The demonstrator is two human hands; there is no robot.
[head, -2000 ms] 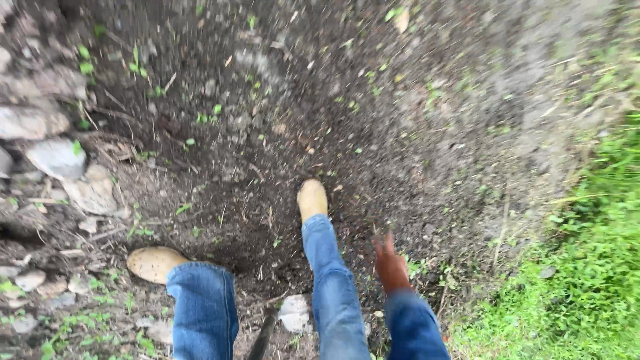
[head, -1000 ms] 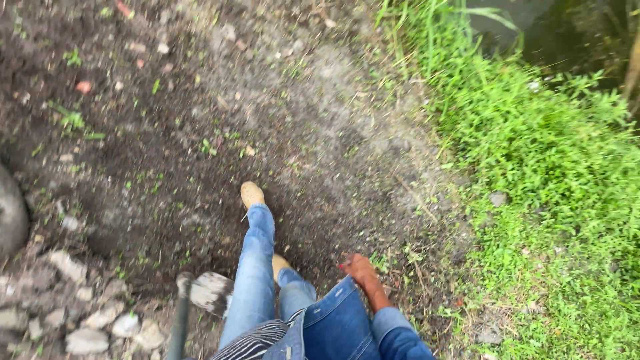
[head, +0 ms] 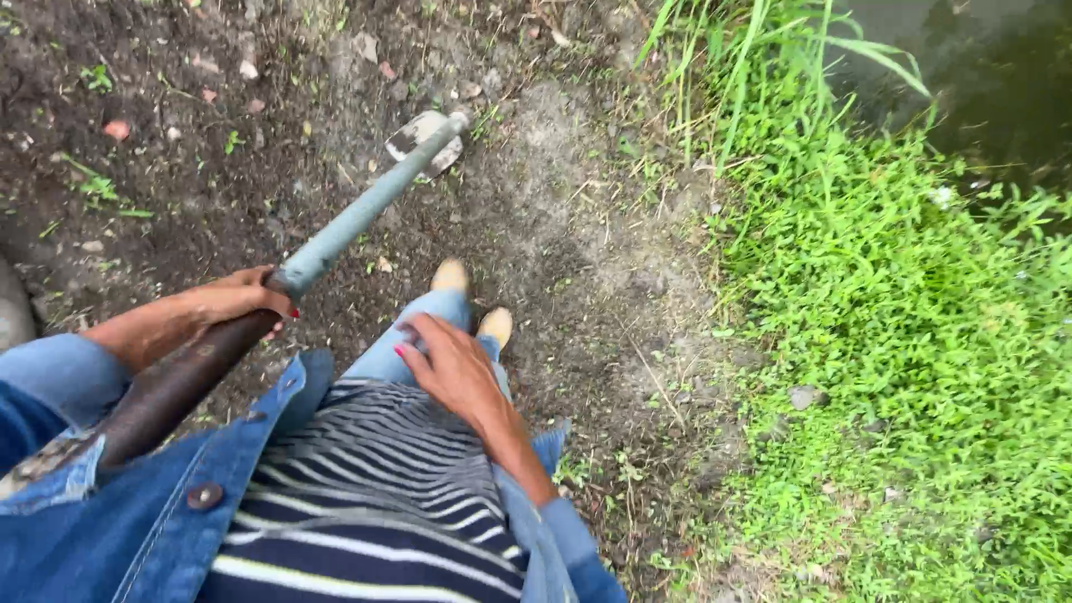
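Observation:
My left hand [head: 239, 303] is closed around a long-handled tool [head: 360, 209], where its dark brown part meets the pale grey-green shaft. The pole runs from under my left arm forward over the soil. At its far end a flat metal blade [head: 427, 144], pale with dark patches, lies on or just above the ground; it looks like a hoe or shovel. My right hand [head: 444, 356] is in front of my striped shirt, above my thigh, with its fingers loosely bent and nothing seen in it.
Bare dark soil [head: 553, 251] with small stones and sprigs lies around my boots [head: 495, 325]. Low green plants [head: 904, 335] cover the right side, with water [head: 988, 92] beyond at the upper right. A grey rounded object [head: 12, 306] is at the left edge.
The pole now reaches much farther forward, and my left hand has come into view on it. My right hand has moved from beside my leg to the front of my body.

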